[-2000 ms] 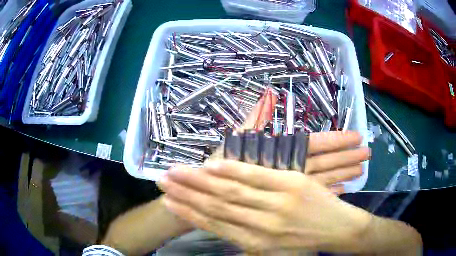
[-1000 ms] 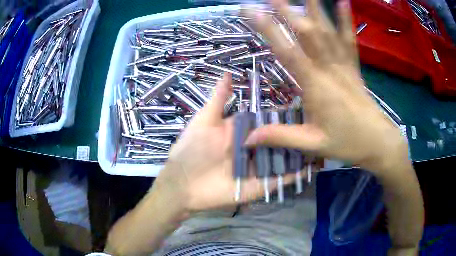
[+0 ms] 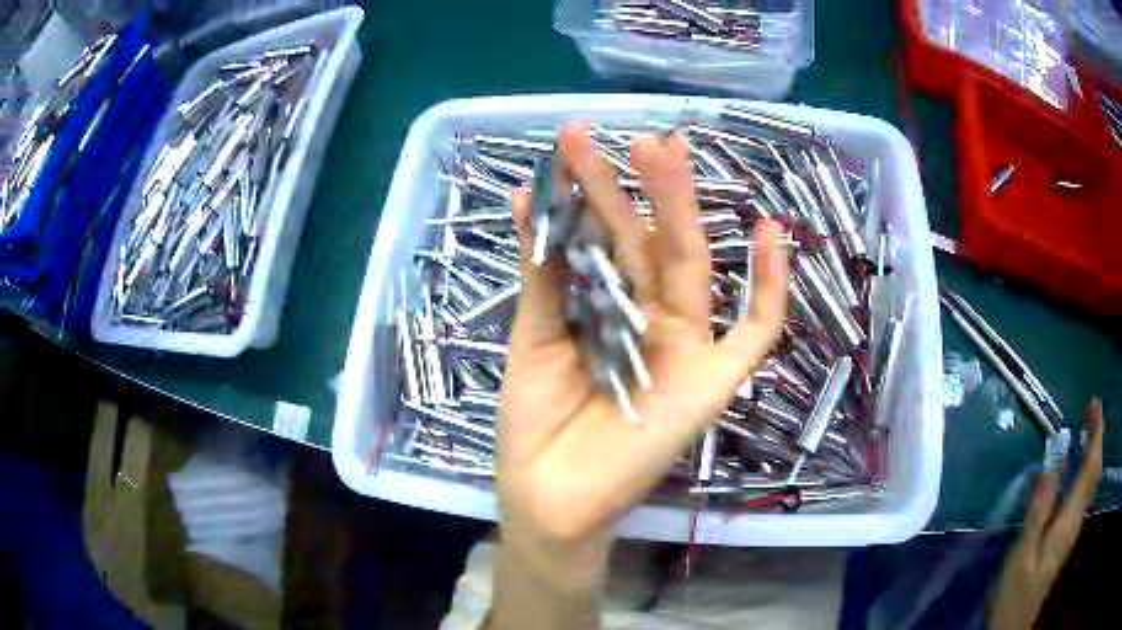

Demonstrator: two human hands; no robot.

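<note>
My left hand (image 3: 591, 431) is over the main bin (image 3: 927, 406), palm towards me and fingers up. It holds a bunch of shiny metal cylinder units (image 3: 597, 289) against the fingers on its left side; they are blurred and I cannot count them. My right hand (image 3: 1052, 529) is at the lower right, beyond the bin, partly cut off and blurred, with its fingers apart and nothing seen in it. The white bin is heaped with silver units with thin red wires; my left hand hides part of the heap.
A long white side bin (image 3: 265, 295) of units stands left, with blue trays (image 3: 86, 160) beyond. A small clear box (image 3: 689, 68) is at the back. A red parts box (image 3: 1027, 234) is at right. Slim silver tweezers (image 3: 1003, 357) lie right of the main bin. A clear bag hangs lower right.
My left hand has risen over the bin and tipped its fingers up with the bunch. My right hand has left the bunch and moved to the lower right. The view has shifted.
</note>
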